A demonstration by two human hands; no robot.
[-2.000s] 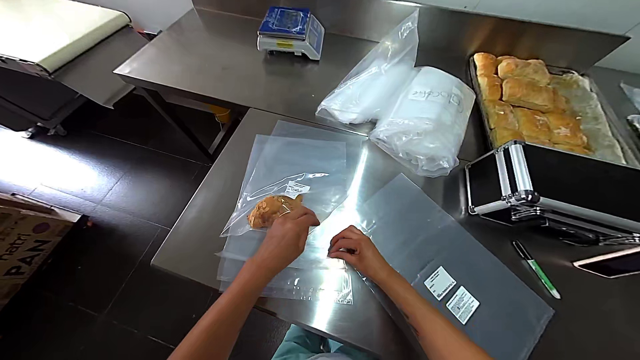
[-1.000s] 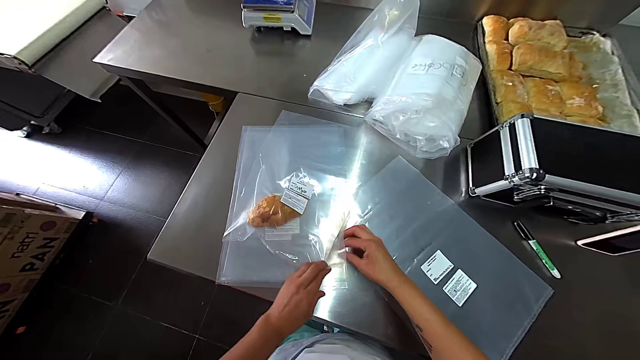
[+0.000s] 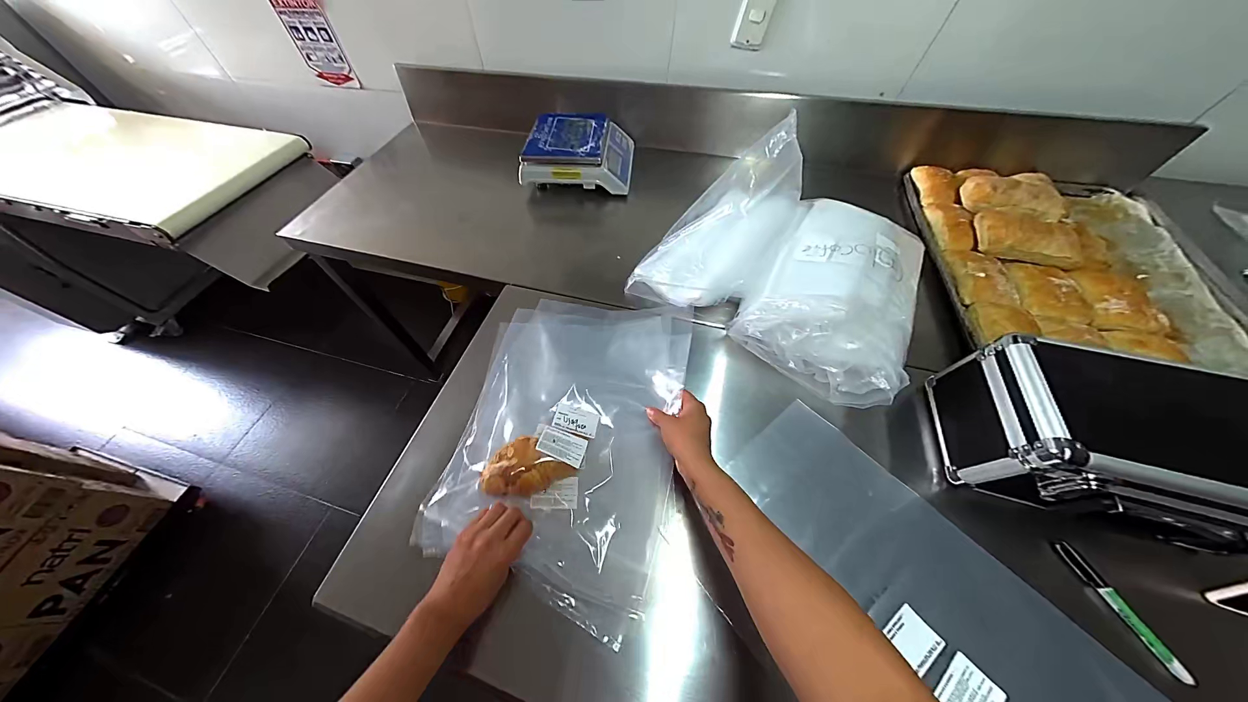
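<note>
A baked croissant-like pastry (image 3: 522, 468) lies inside a clear plastic bag (image 3: 604, 351) with white labels (image 3: 563, 445), on top of other clear bags. My left hand (image 3: 487, 541) rests on the bag just below the pastry, fingers curled; whether it grips the plastic cannot be told. With thumb and fingers, my right hand (image 3: 682, 424) pinches the bag's right edge. To the right, another clear bag (image 3: 877, 526) with two labels lies flat under my right forearm.
Behind are a digital scale (image 3: 575, 151), a plastic bag (image 3: 731, 234) and a wrapped bundle of bags (image 3: 838, 292). On the right stand a tray of bread rolls (image 3: 1033, 253), a black case with metal edges (image 3: 1150, 409) and a green-and-white marker (image 3: 1121, 614). A cardboard box (image 3: 68, 556) stands lower left.
My right hand has moved up along the bag's right edge, and my left hand has moved to just below the pastry. The bag lies turned differently. The view has tilted up.
</note>
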